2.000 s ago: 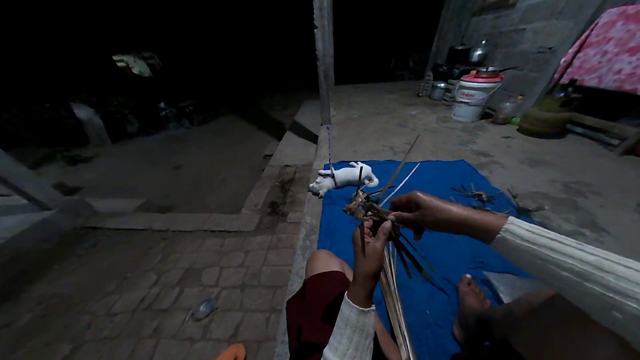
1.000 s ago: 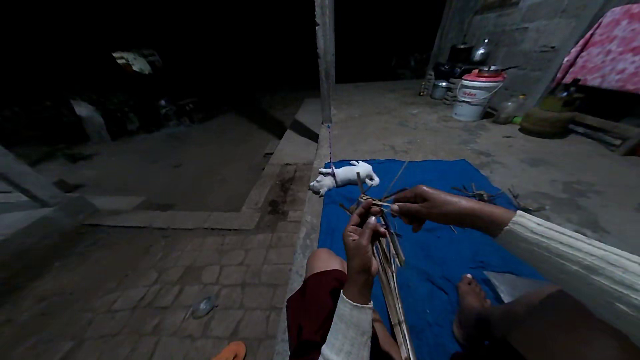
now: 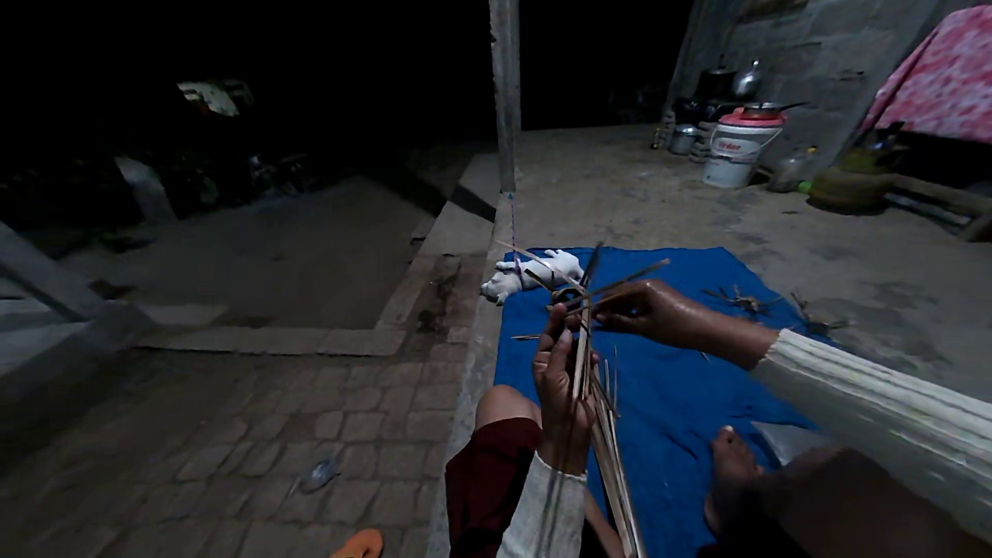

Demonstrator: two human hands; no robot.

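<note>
My left hand [image 3: 559,376] grips a bundle of long, dry plant strips [image 3: 612,465] whose lower ends run down past my lap over a blue cloth [image 3: 659,403]. At the bundle's upper end several strips cross and stick out at angles. There my right hand [image 3: 643,310] has its thumb and fingers at the crossing strips, just right of the left fingertips; whether it pinches one is hard to tell. Short pieces of dry strip [image 3: 744,301] lie on the cloth's far right part.
A white puppy [image 3: 535,273] lies at the cloth's far left corner, with a cord running to a post [image 3: 506,101]. A white bucket [image 3: 732,155] with a red lid, pots and bottles stand by the wall. An orange sandal [image 3: 360,545] is on the brick paving [image 3: 294,434] below the ledge.
The strips at the top of the bundle now cross at different angles. My right hand has moved slightly, staying close to the left one.
</note>
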